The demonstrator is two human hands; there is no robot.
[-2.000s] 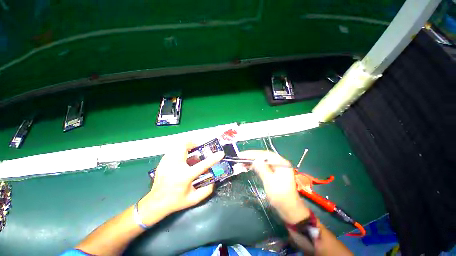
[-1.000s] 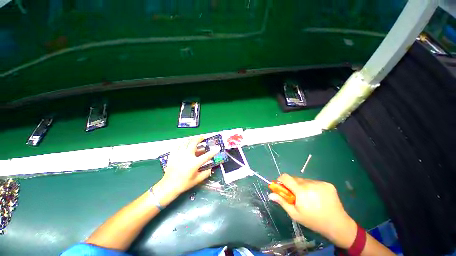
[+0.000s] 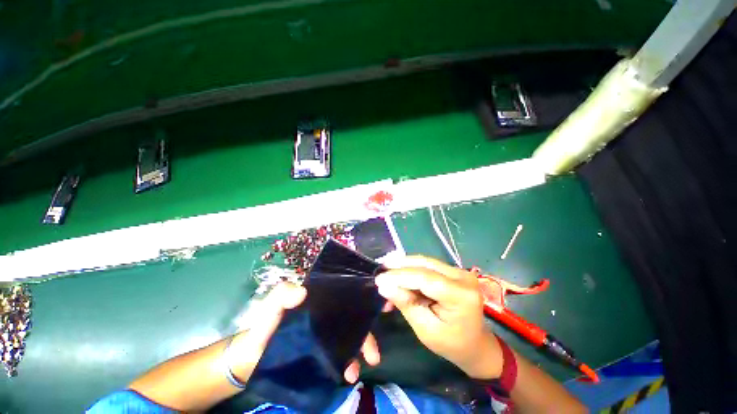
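Observation:
A phone (image 3: 343,311) shows its glossy black face close in front of me. My left hand (image 3: 279,319) holds it from the left and below, with fingertips showing past its lower right edge. My right hand (image 3: 436,307) has thumb and fingers pinched at the phone's upper right edge, on what looks like clear film; light streaks run from there across the black face. The phone's inner side is hidden.
A pile of small dark red parts (image 3: 307,247), a white card with a black square (image 3: 374,236) and red bits (image 3: 379,200) lie beyond the phone. An orange blow gun (image 3: 517,323) and small white stick (image 3: 511,242) lie right. Waiting phones (image 3: 312,151) are on the belt.
The phone has turned from its open inner side to its black face and come nearer me. My right hand has let go of the blow gun and moved to the phone. The small-parts pile is uncovered.

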